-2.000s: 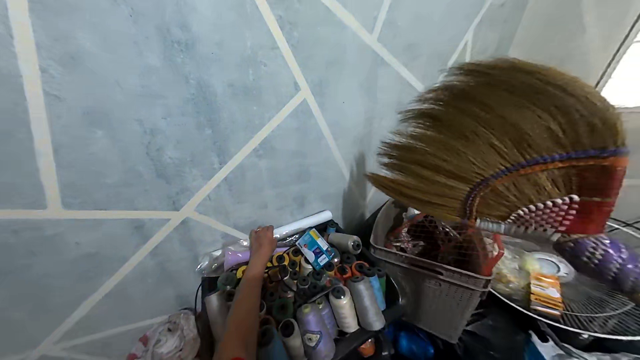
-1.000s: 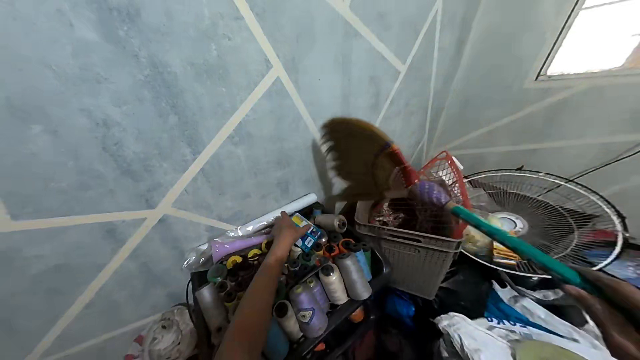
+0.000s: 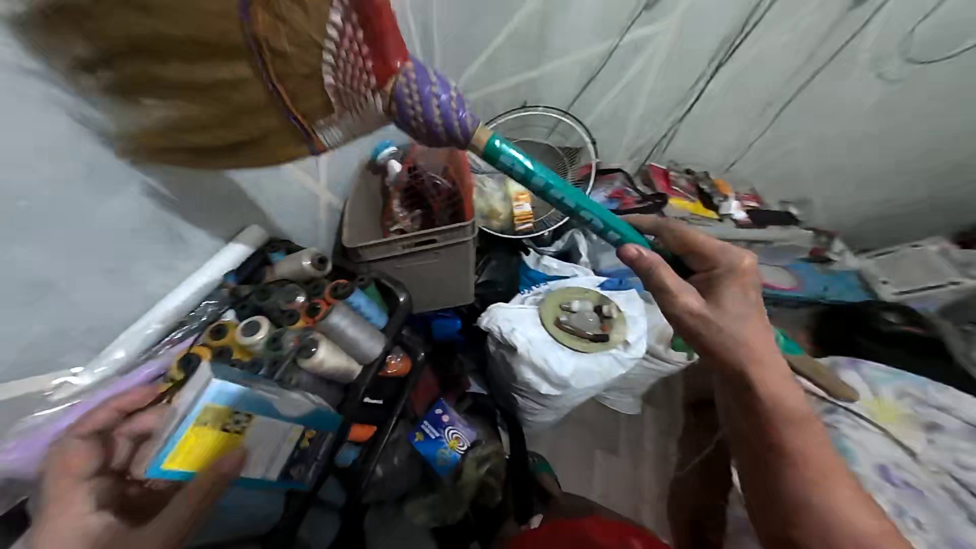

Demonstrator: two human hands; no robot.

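My left hand [image 3: 114, 465] grips a small blue, white and yellow box [image 3: 236, 435] in front of the black crate [image 3: 400, 297], which is full of thread cones [image 3: 347, 332]. My right hand [image 3: 709, 297] is closed around the green handle [image 3: 564, 191] of a soft broom. The broom's brown bristle head [image 3: 206, 84], with its red band and purple woven neck, is raised at the upper left, close to the wall and over the crate. The bristles are partly blurred and run out of view at the left edge.
A grey basket [image 3: 419, 267] with a red mesh item stands behind the crate. Beyond it is a fan's wire guard [image 3: 576, 130]. A white sack [image 3: 534, 374] bears a round green dish [image 3: 583, 320]. Patterned cloth [image 3: 900, 427] lies at the right.
My left hand, before over the thread cones, now holds the box up nearer the camera. The broom has been lifted with my right hand. The view has swung right and down.
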